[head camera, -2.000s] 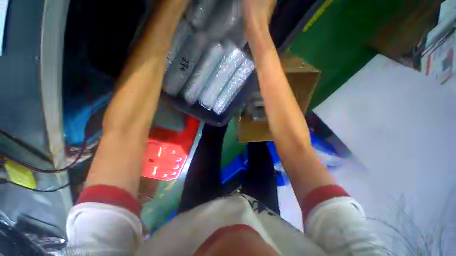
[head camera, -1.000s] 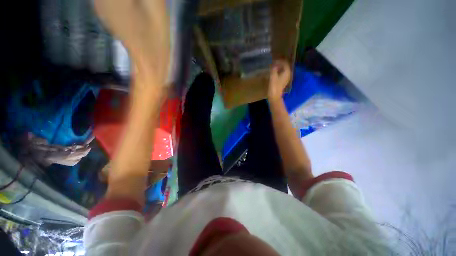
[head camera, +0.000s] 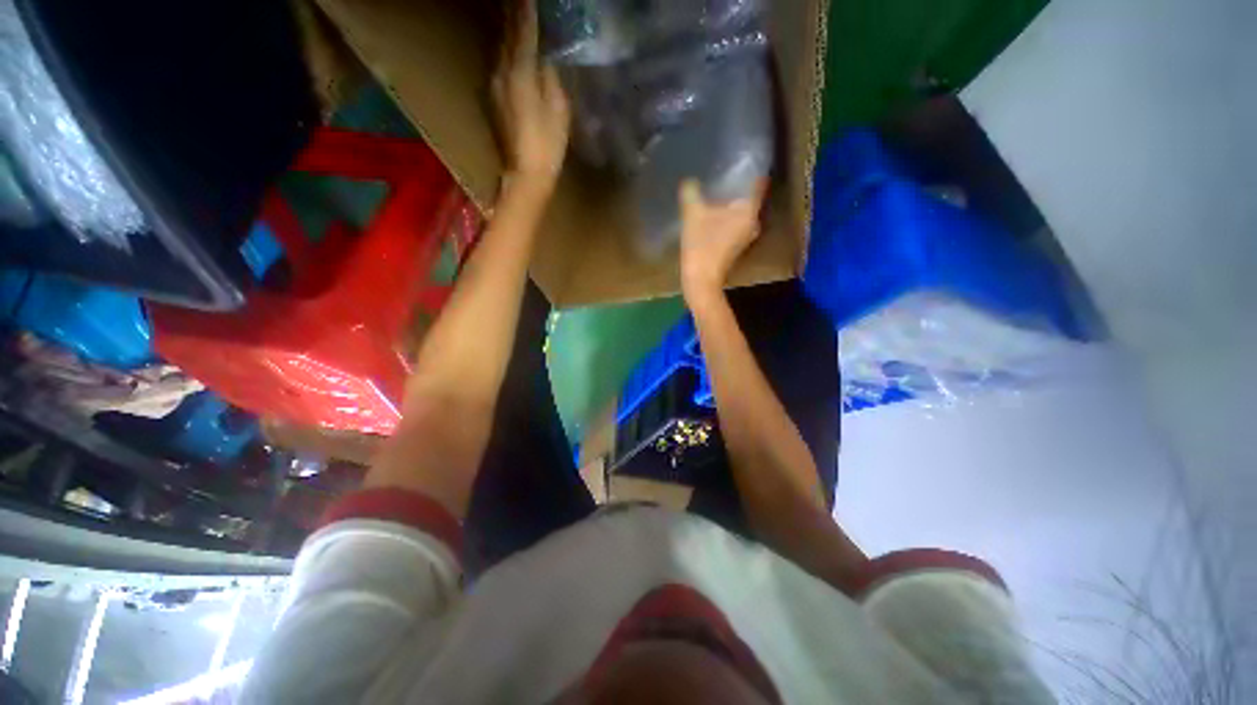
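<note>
An open brown cardboard carton (head camera: 607, 284) stands in front of me at the top of the view, with its far part cut off by the edge. Wrapped packs (head camera: 658, 86) in clear, greyish plastic lie inside it. My right hand (head camera: 720, 237) is inside the carton's near part, its fingers on the lower end of a grey wrapped pack (head camera: 710, 145). My left hand (head camera: 534, 117) reaches along the carton's left inner wall, fingers extended; whether it holds anything cannot be told.
A red plastic stool (head camera: 310, 344) stands left of the carton. A black tote (head camera: 207, 262) with silvery packs is at upper left. A blue bin (head camera: 896, 234) with clear bags stands right. A parts bin (head camera: 669, 438) with small brassy pieces is below. A white surface (head camera: 993, 482) lies right.
The view has shifted, with the carton now nearer and larger. My left hand has moved from over the tote side into the carton. My right hand has moved from the carton's rim to a pack inside.
</note>
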